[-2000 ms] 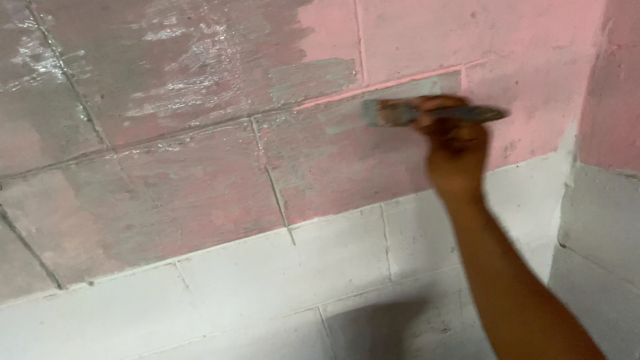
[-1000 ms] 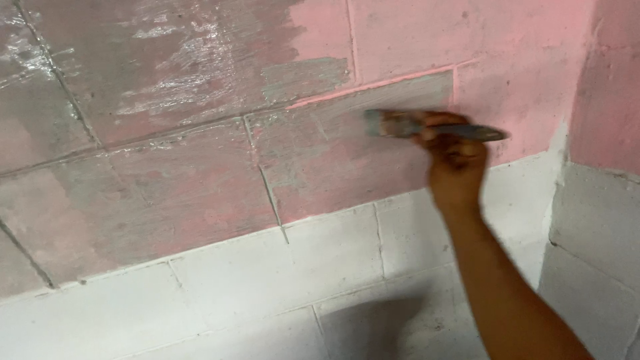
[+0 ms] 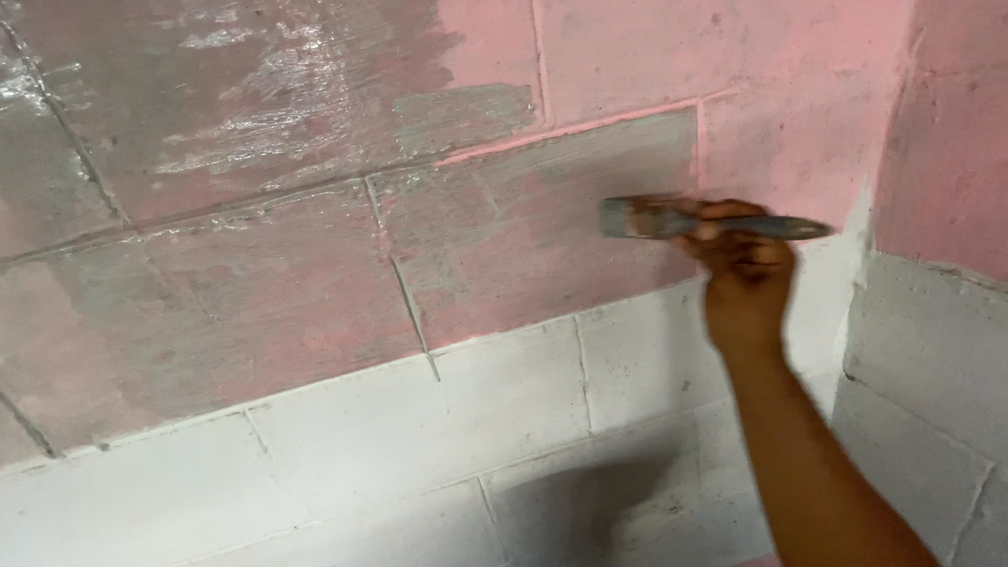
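My right hand (image 3: 744,256) is closed around the handle of a flat paintbrush (image 3: 657,218), with its bristles pointing left. The brush lies over a pink block wall (image 3: 630,55), on a block streaked with thin grey paint (image 3: 520,228); whether the bristles touch it is hard to tell through the blur. Wet, glossy grey paint (image 3: 260,87) covers the upper left blocks. Below runs a band of white painted blocks (image 3: 339,441). My left hand is out of view.
At the right, the wall meets a second wall (image 3: 945,165) at a corner, pink above and whitish below. Grooved joints (image 3: 405,295) divide the blocks. A dark shadow (image 3: 583,504) falls on the white blocks under my arm.
Over the two seconds the brush has shifted slightly down the same block, still in my right hand. Its handle now tilts a little differently.
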